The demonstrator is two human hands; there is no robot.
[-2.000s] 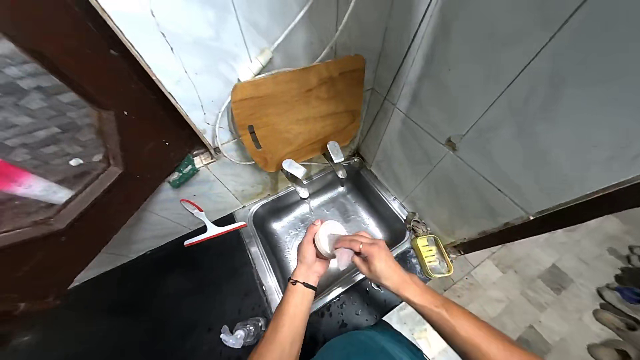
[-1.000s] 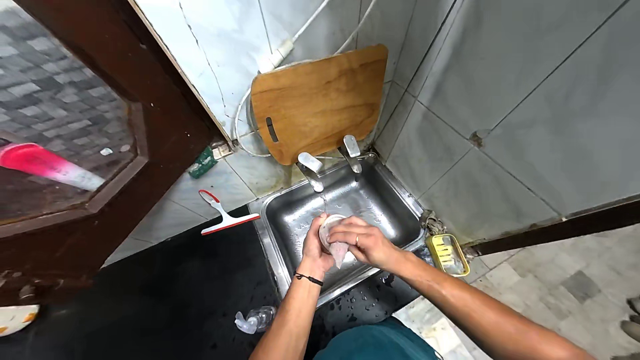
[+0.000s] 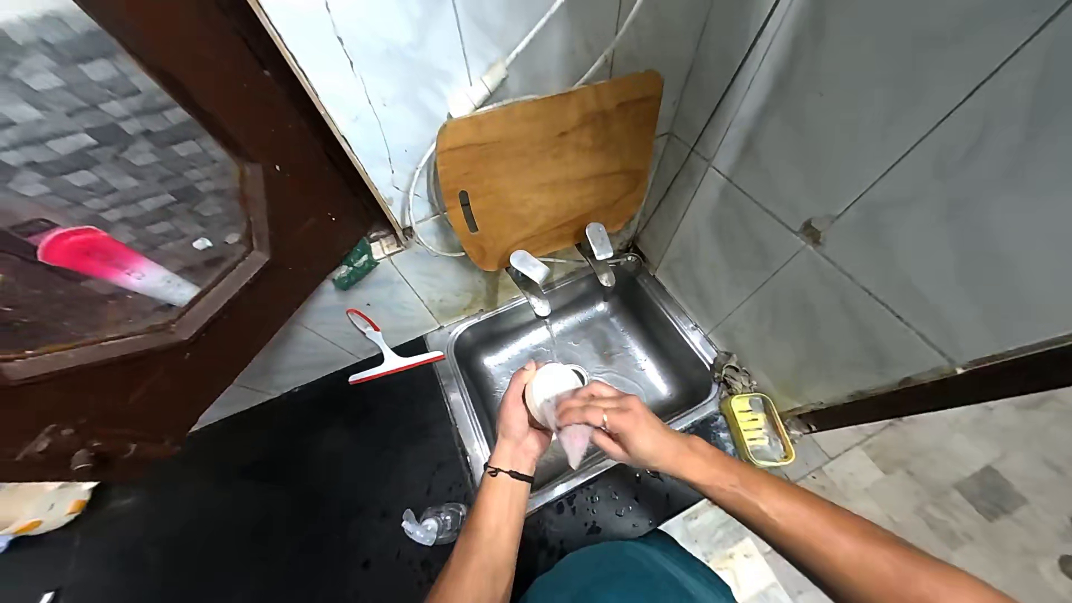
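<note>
Over the near left part of the stainless steel sink (image 3: 662, 335), my left hand (image 3: 521, 419) grips a white cup (image 3: 553, 387) from its left side. My right hand (image 3: 615, 419) presses a pale pinkish cloth (image 3: 574, 440) against the cup's near side. Behind them, a thin stream runs from the left metal tap (image 3: 530, 272) into the basin. A second metal tap (image 3: 598, 243) stands to its right. The cup's inside is mostly hidden by the cloth and fingers.
A wooden cutting board (image 3: 548, 167) leans on the tiled wall behind the taps. Left of the sink are a red and white squeegee (image 3: 389, 358) and a clear pump bottle (image 3: 440, 523) on the black counter (image 3: 335, 469). A yellow soap dish (image 3: 758, 429) sits at the right corner.
Both hands stay together over the sink, and the cup's pale face shows more than one second ago, when the right hand and cloth covered it. The view has shifted slightly.
</note>
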